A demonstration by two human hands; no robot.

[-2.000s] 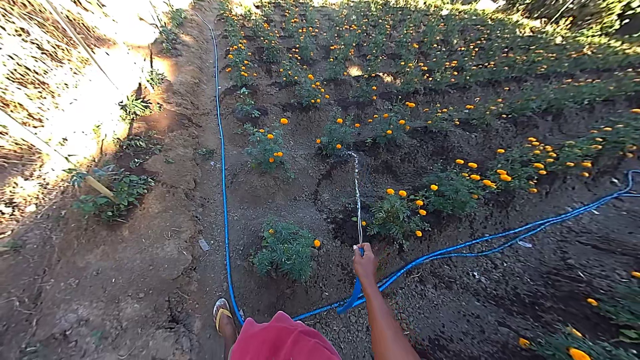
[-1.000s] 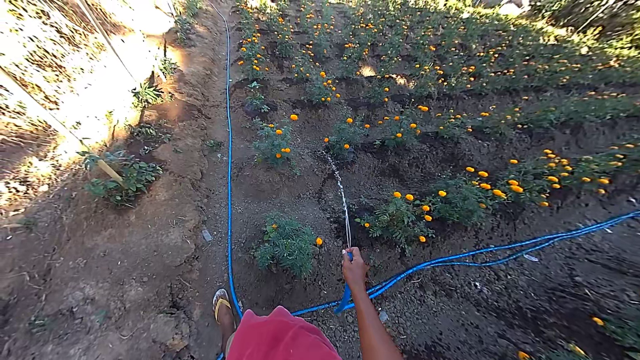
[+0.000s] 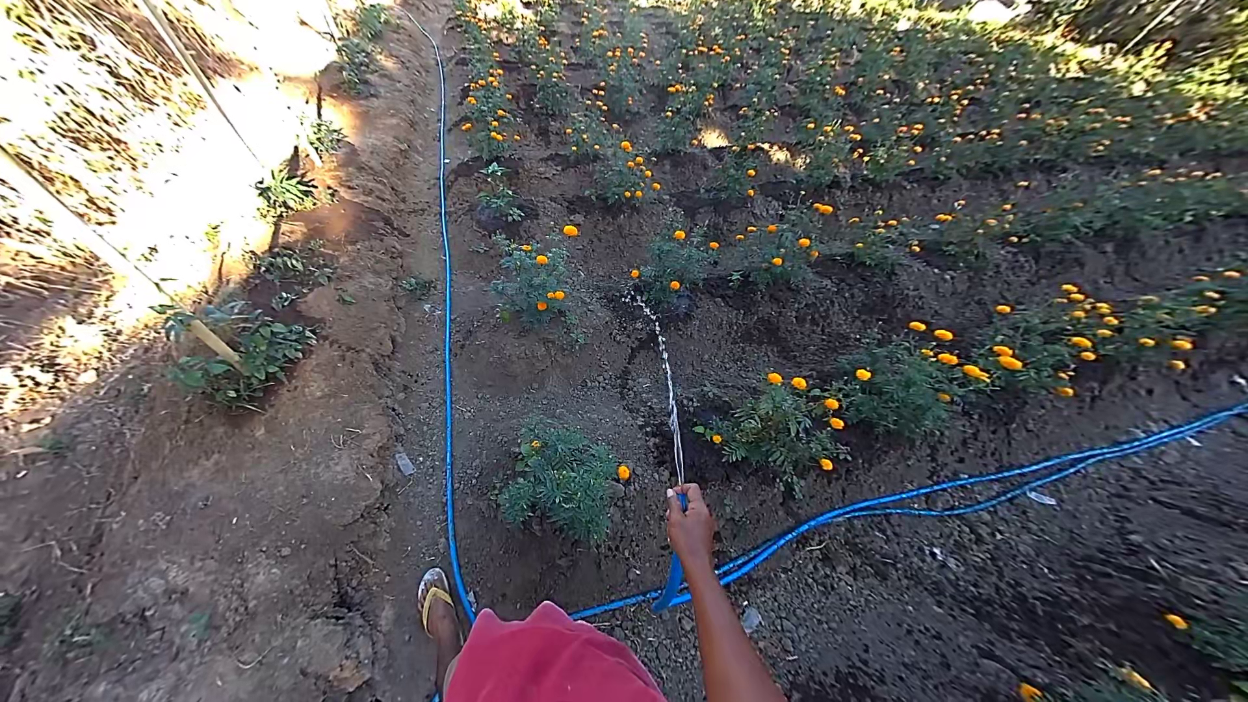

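Note:
My right hand [image 3: 690, 522] grips the end of a blue hose [image 3: 671, 585], thumb by its mouth. A stream of water [image 3: 668, 390] leaves the hose and arcs forward, landing on the soil close to a marigold plant [image 3: 678, 261] with orange blooms. To the right of the stream grows another marigold plant [image 3: 780, 429]; left of my hand stands a bushy one [image 3: 561, 483] with few blooms. My left hand is out of view.
Blue hose [image 3: 448, 341] runs up the dirt path on the left, and more hose [image 3: 877, 505] crosses the soil at right. Rows of marigolds [image 3: 877, 127] fill the far side. A leafy plant [image 3: 239, 361] with a stake and my sandalled foot [image 3: 437, 600] are at left.
The water stream has shifted from upright to leaning left, and its landing point now lies left of the marigold plant it was beside. My right hand keeps its hold on the hose.

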